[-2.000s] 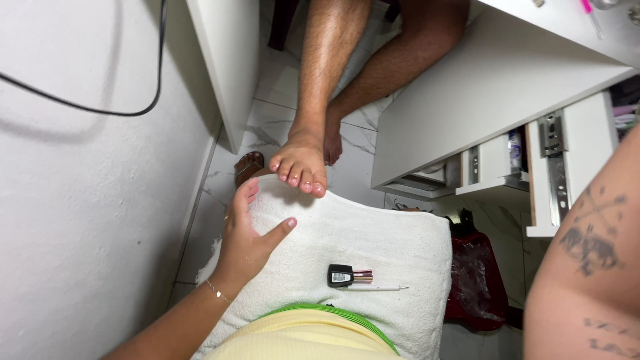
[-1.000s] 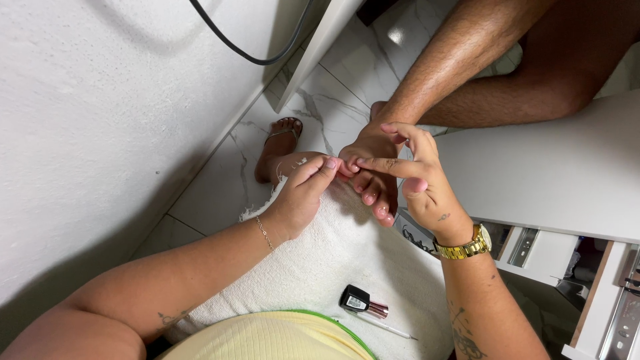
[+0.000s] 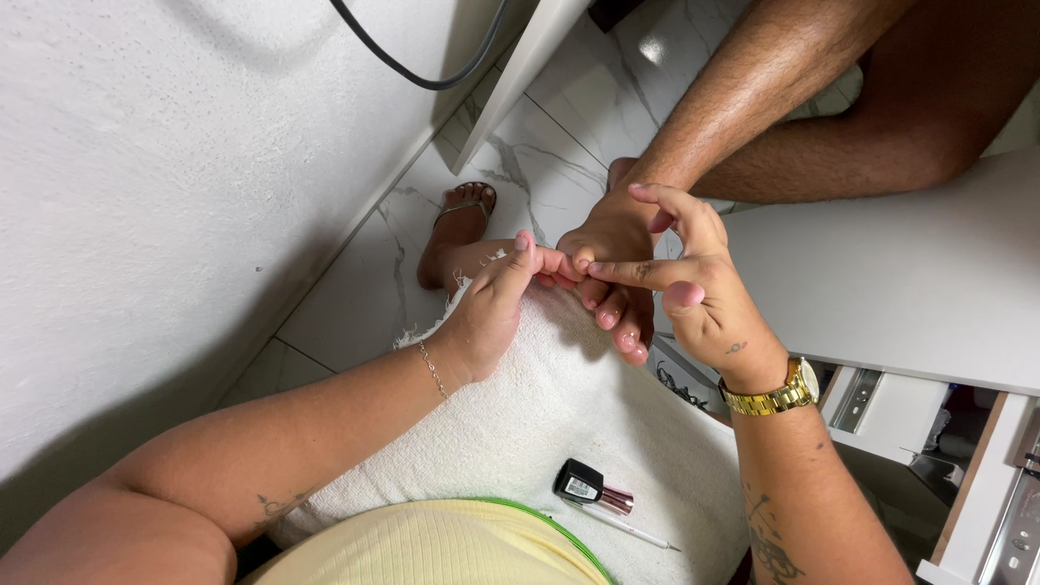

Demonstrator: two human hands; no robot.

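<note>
Another person's bare foot (image 3: 613,227) rests at the far edge of a white towel (image 3: 561,390) spread over my lap, its toenails glossy. My left hand (image 3: 508,296) reaches from the left, its fingertips at the smallest toe and its thumb raised. From the right, my right hand (image 3: 691,272) touches that same toe with one extended fingertip, the other fingers spread. Whether the left fingers pinch the toe is not clear. On the towel lie a black nail polish bottle (image 3: 578,481) with a metallic pink cap and a thin white pen-like tool (image 3: 630,528) with a fine tip.
A white wall (image 3: 146,203) with a black cable (image 3: 431,81) runs along the left. To the right are a white panel (image 3: 894,276) and open drawers (image 3: 967,487) with metal runners. My sandalled foot (image 3: 459,223) is on the marble-patterned floor. The other person's legs come from the upper right.
My right hand has come in from out of view to the foot, and my left hand has moved onto the smallest toe. The view has turned. Since one second ago, both hands stay at the toe.
</note>
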